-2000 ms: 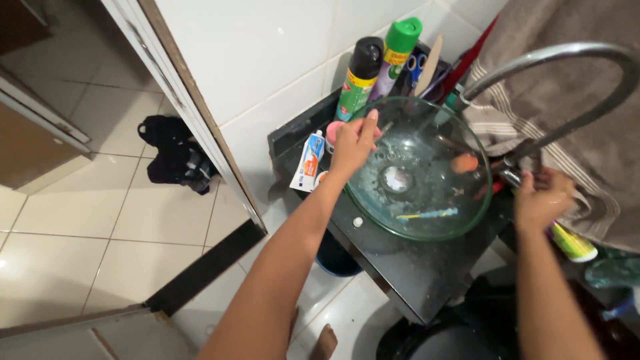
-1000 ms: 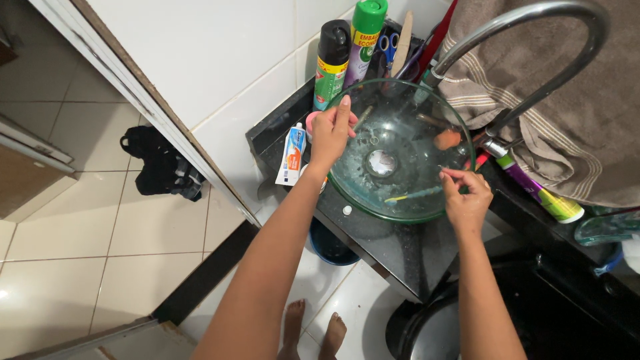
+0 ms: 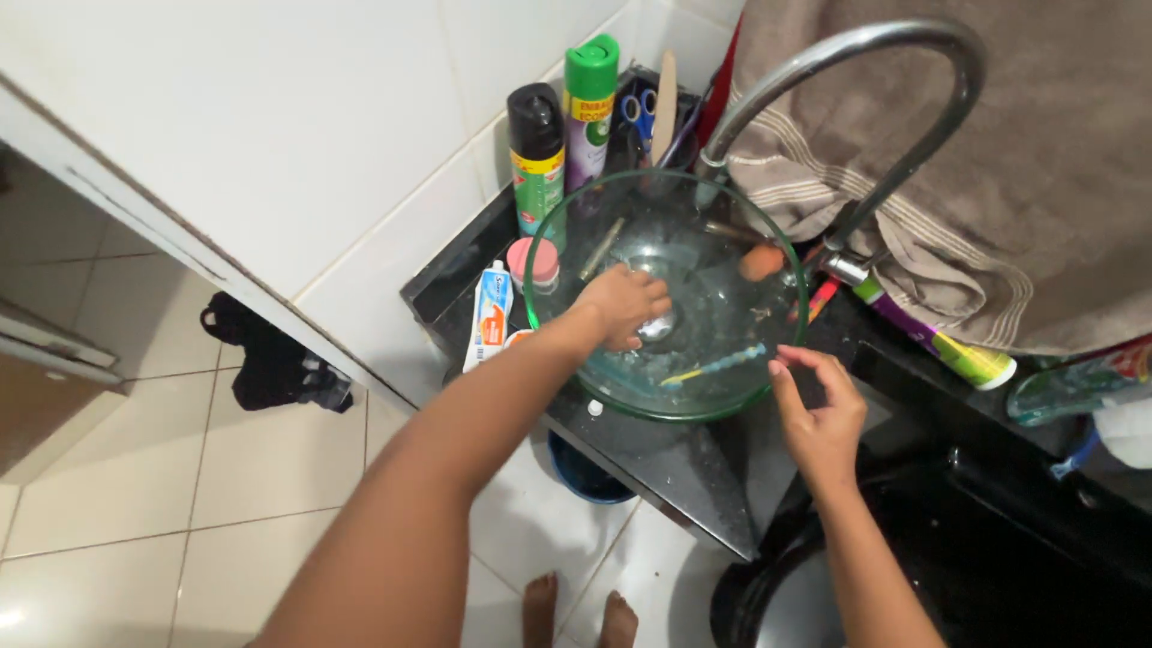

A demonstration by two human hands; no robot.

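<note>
My left hand (image 3: 625, 306) reaches down into a clear glass vessel basin (image 3: 666, 416), its fingers at the metal drain (image 3: 660, 326); whether it holds anything is hidden. Beside the basin's right rim is my right hand (image 3: 821, 405), thumb and forefinger curved with a gap between them. Inside or through the glass show a blue and yellow toothbrush (image 3: 715, 364) and an orange-brown object (image 3: 761, 262). A curved metal faucet (image 3: 936, 31) arches over the right side. Left of the basin lie a toothpaste tube (image 3: 490, 310) and a pink-lidded jar (image 3: 533, 263).
Two spray cans, one black-capped (image 3: 537, 162) and one green-capped (image 3: 590, 108), stand behind the basin near blue-handled scissors (image 3: 640, 112). A brown towel (image 3: 1062, 162) hangs at the right. A purple and green tube (image 3: 945, 337) lies by the faucet. Dark cloth (image 3: 270, 355) lies on the floor.
My left hand has moved from the basin's left rim down into the basin. My right hand has moved from beside the faucet to the basin's right rim.
</note>
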